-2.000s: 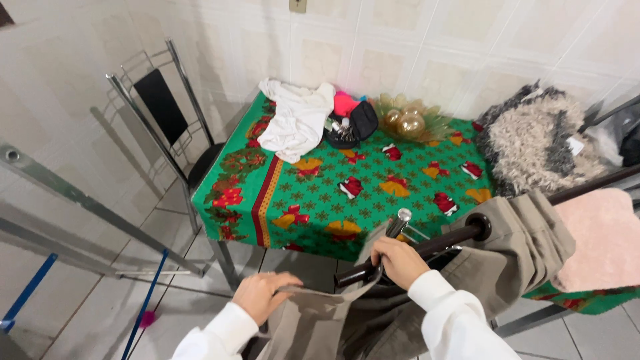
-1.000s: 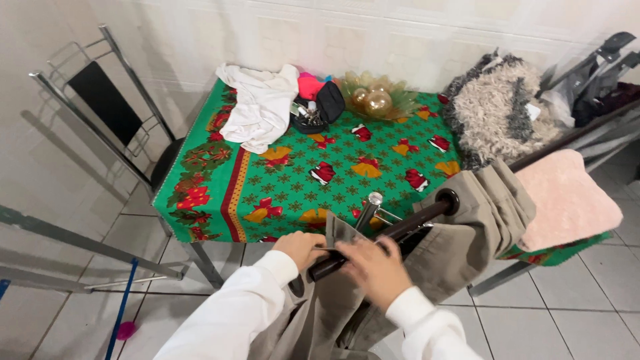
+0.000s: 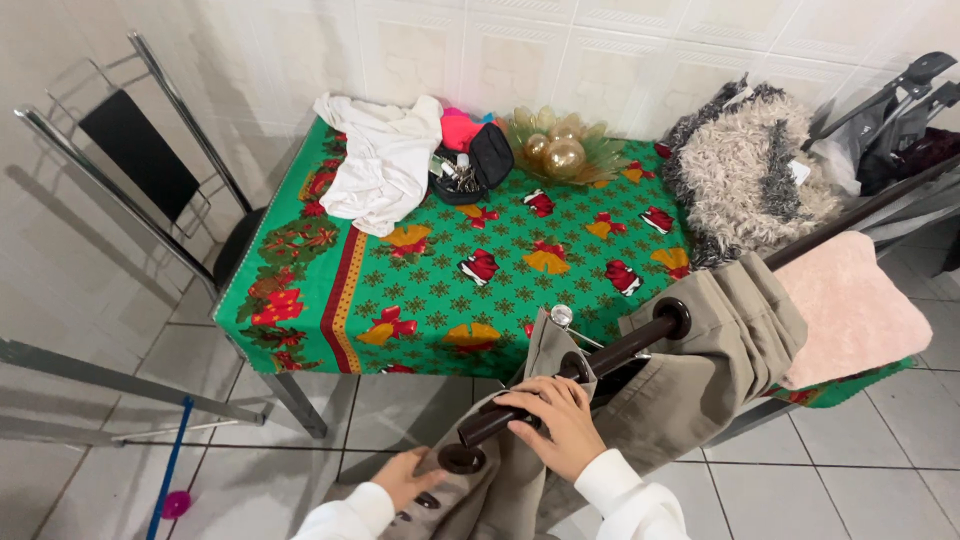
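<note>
A dark brown curtain rod point(image 3: 634, 343) runs diagonally from the lower centre to the upper right. A grey-beige grommet curtain point(image 3: 667, 397) hangs bunched on it by its dark rings. My right hand point(image 3: 551, 420) lies over the rod near its free end, fingers around the rod and the curtain edge. My left hand point(image 3: 409, 476) pinches the curtain's top band beside a brown grommet point(image 3: 461, 458), which sits just below the rod's end and off it. More grommets show under my left hand.
Beyond the rod stands a table with a green Christmas tablecloth point(image 3: 442, 300), holding a white cloth point(image 3: 379, 161), an open black case point(image 3: 487, 161), a gold bauble bowl point(image 3: 562, 150) and a shaggy rug point(image 3: 742, 172). A chair point(image 3: 139, 154) is at left, a pink cushion point(image 3: 851, 307) at right.
My left hand has moved from the rod's end down to a grommet beside it. My right hand has settled over the rod. One curtain ring now sits on the rod by my right hand.
</note>
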